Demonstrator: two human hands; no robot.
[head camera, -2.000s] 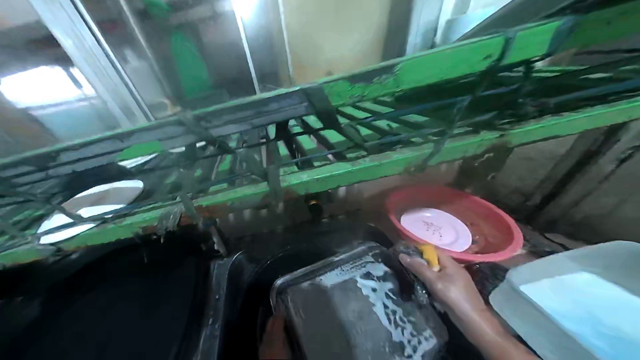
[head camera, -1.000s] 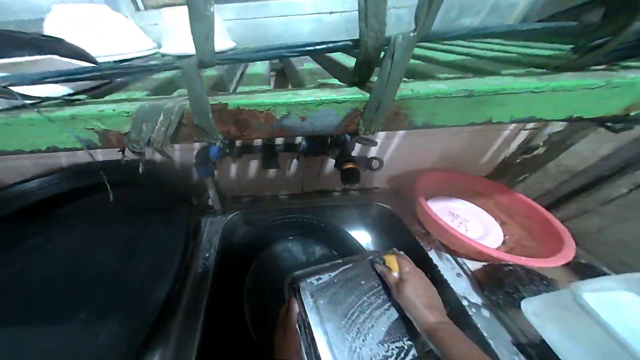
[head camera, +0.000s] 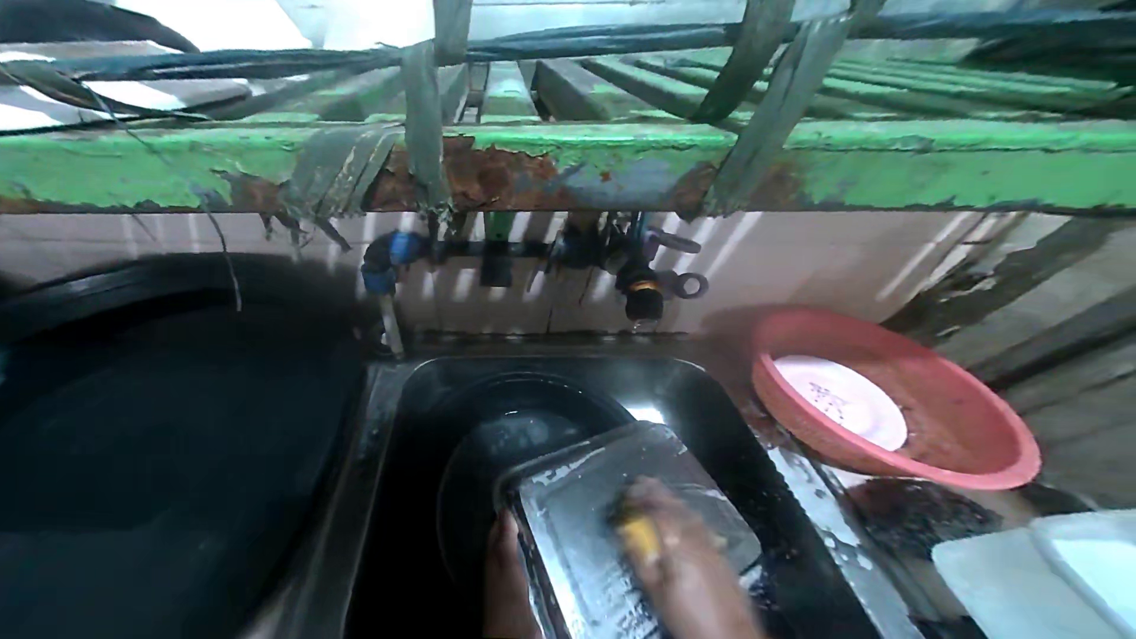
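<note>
A rectangular metal tray (head camera: 586, 497), wet with suds on it, is tilted over the sink basin (head camera: 701, 399). My left hand (head camera: 508, 568) grips its left edge from the side, the fingers mostly hidden. My right hand (head camera: 679, 550), blurred, presses a yellow sponge (head camera: 641, 537) with a dark side against the tray's flat face. Behind and below the tray, a round dark basin (head camera: 470, 444) holding water stands in the sink.
A red plastic basin (head camera: 967, 417) with a white patterned plate (head camera: 843, 401) sits right of the sink. Whitish plastic containers (head camera: 994, 568) lie lower right. At left is a large black tub (head camera: 160, 444). A tap (head camera: 642, 293) and a green slatted rack (head camera: 932, 169) are behind.
My right hand and the sponge have moved from the tray's far right edge onto the middle of its face. The view has levelled and turned down since the earliest frame.
</note>
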